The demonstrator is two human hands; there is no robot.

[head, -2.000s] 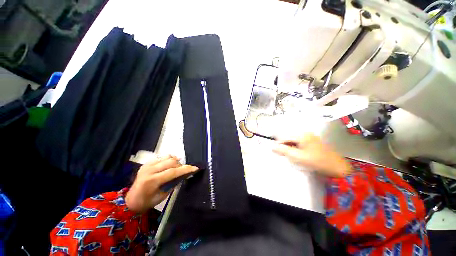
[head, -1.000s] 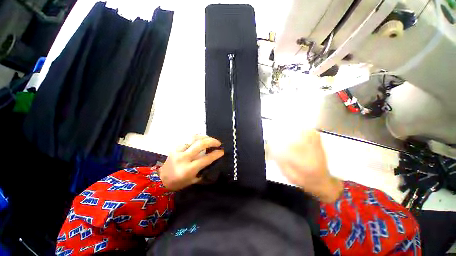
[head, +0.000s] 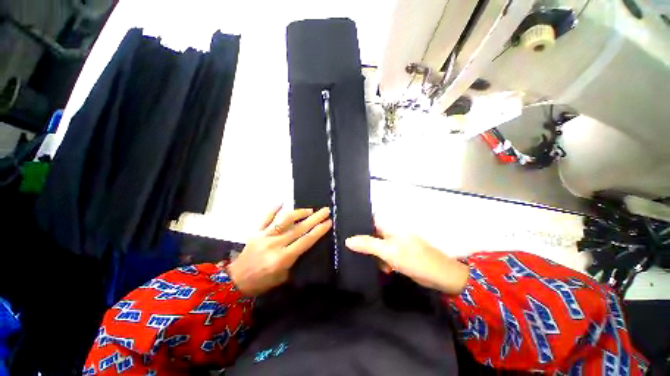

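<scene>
A long black fabric panel lies upright in the picture on the white table, its far end flat and its near end running to my lap. A silvery toothed zipper runs down its middle. My left hand lies on the panel's left edge with its fingertips near the zipper. My right hand holds the panel's right edge, thumb on top and the other fingers hidden beside or under the cloth. The sewing machine's needle area is bright and blurred, right of the panel.
A stack of black cut panels lies at left. The white machine head fills the upper right. Red and black snips lie on the machine bed. A black tangle is at far right. The grey apron covers my lap.
The panel has moved right from beside the stack and now lies straighter. My right hand has come from the machine area onto the panel's right edge. My left hand has moved right with the panel.
</scene>
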